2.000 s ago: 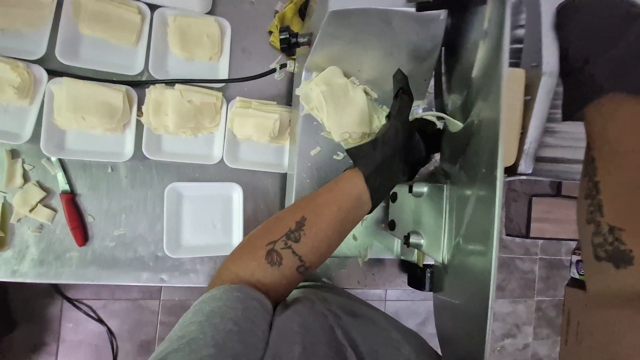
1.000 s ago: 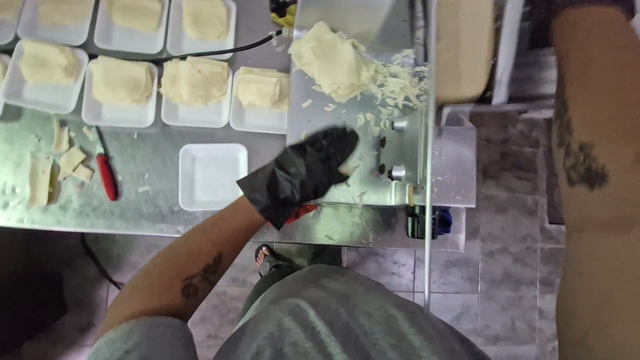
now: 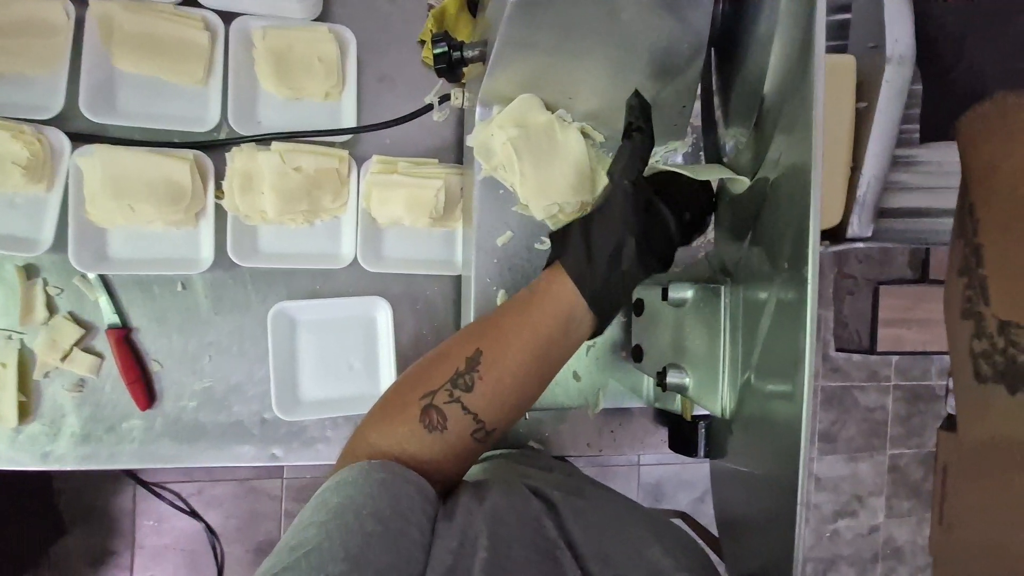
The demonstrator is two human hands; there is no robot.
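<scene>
My left hand (image 3: 632,216), in a black glove, is at the cutting side of a metal slicer (image 3: 592,40). Its thumb points up, apart from the fingers, and a thin cheese slice (image 3: 700,172) hangs over the fingertips beside the upright metal plate (image 3: 768,320). Left of the hand, a pile of pale cheese slices (image 3: 540,156) rests on the slicer's tray. My right hand (image 3: 972,64), also gloved in black, shows only partly as a dark shape at the top right; its fingers are hidden. A pale cheese block (image 3: 838,144) sits behind the plate.
White foam trays (image 3: 140,260) with stacked slices stand in rows on the metal table (image 3: 200,440). Nearer me lie a bare foam tray (image 3: 332,356), a red-handled knife (image 3: 128,364) and cheese offcuts (image 3: 60,340). A black cable (image 3: 304,134) crosses between the rows.
My left hand was lower, over the slicer's near part, one second ago; now it is up beside the plate. The upright plate again covers the area where loose shreds showed.
</scene>
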